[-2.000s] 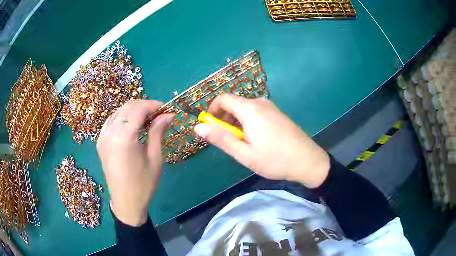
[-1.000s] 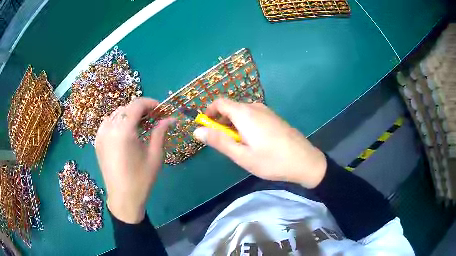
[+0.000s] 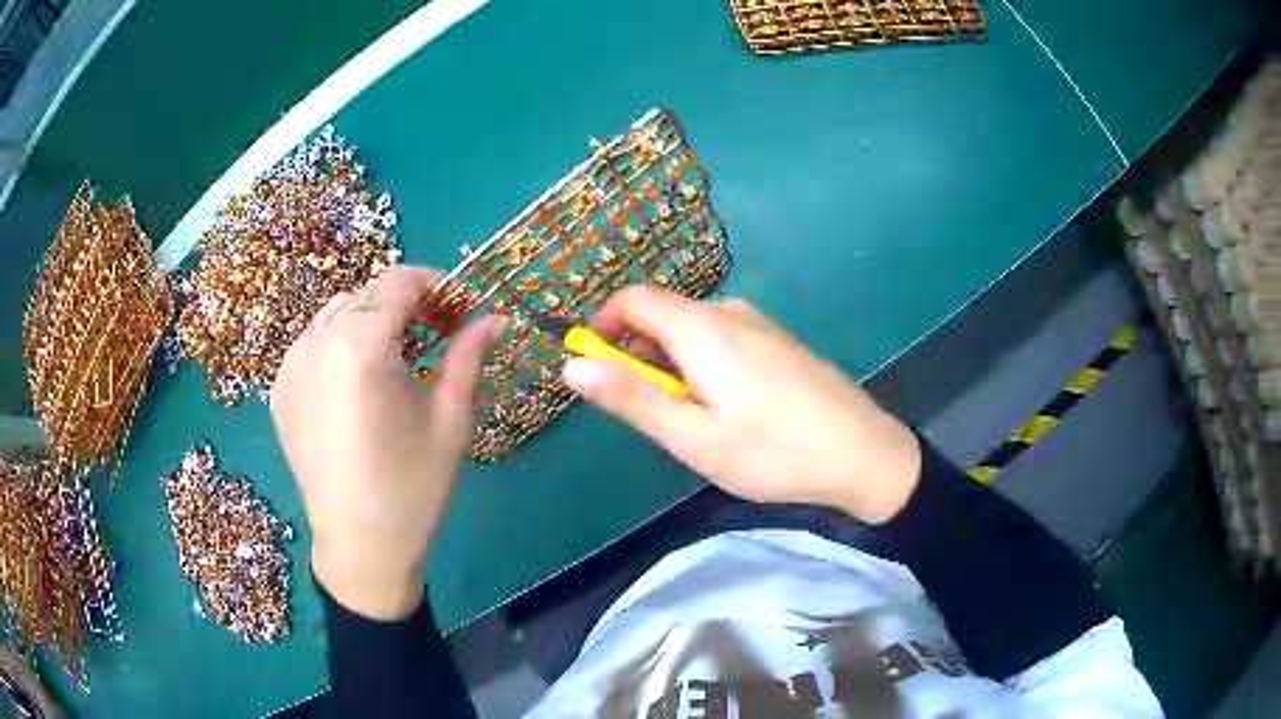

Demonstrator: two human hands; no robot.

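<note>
The parts frame (image 3: 604, 218), a gold-copper grid with rows of small parts, lies tilted in front of me on the green table. My left hand (image 3: 372, 407) grips its left end between thumb and fingers. My right hand (image 3: 759, 400) holds the side cutters (image 3: 625, 363) by their yellow handle. Their dark jaws point left over the middle of the frame, and the jaw tips are blurred. A large pile of cut parts (image 3: 281, 267) lies beyond my left hand. A small oval pile of cut parts (image 3: 228, 548) lies left of my left wrist.
Empty sprues (image 3: 92, 330) are stacked at the far left, with more sprues (image 3: 49, 541) nearer me. An uncut sprue stack (image 3: 860, 21) lies at the far side of the green table (image 3: 899, 169). Hazard tape (image 3: 1054, 407) and beige trays (image 3: 1215, 351) are at the right.
The frame's far right end has shifted slightly left and away from me, and more of its face shows. Both hands keep their hold, with only small movements.
</note>
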